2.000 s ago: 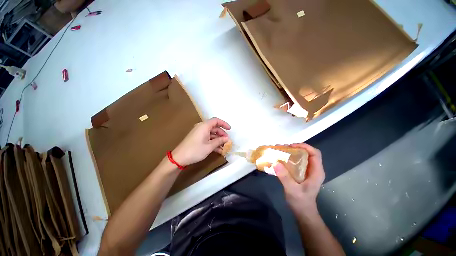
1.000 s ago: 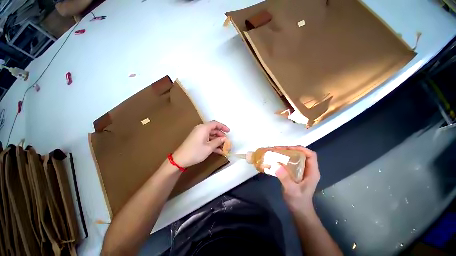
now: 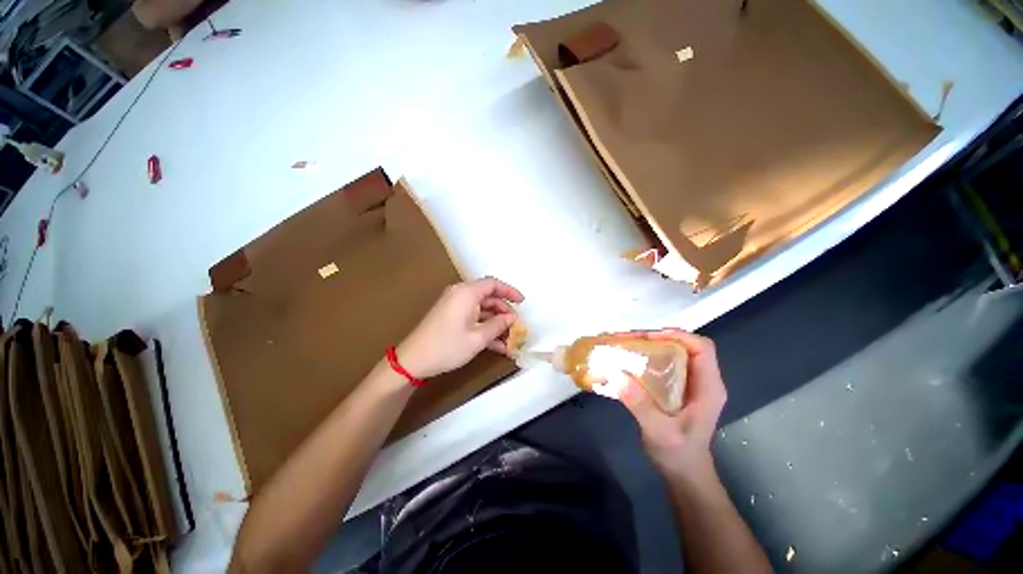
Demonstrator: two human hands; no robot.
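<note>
A brown bag panel (image 3: 325,325) lies flat on the white table in front of me, with a small cream label on its face. My left hand (image 3: 462,327) is at the panel's right corner and pinches the tan tape end (image 3: 517,334) between thumb and fingers. My right hand (image 3: 682,392) holds the glue bottle (image 3: 626,370) on its side, nozzle pointing left. The nozzle tip is at the tape end; whether it touches is hard to tell. The glue is amber and the label is washed out by sunlight.
A stack of brown panels (image 3: 752,123) lies at the upper right, near the table edge. A pile of panels (image 3: 79,448) leans on edge at the lower left. Small red items, one a red piece (image 3: 154,169), and a cable lie at the upper left. Another person's arm (image 3: 168,11) shows at the top left.
Both hands stay at the same corner, with the tape end still pinched and the nozzle still beside it. The view has shifted slightly.
</note>
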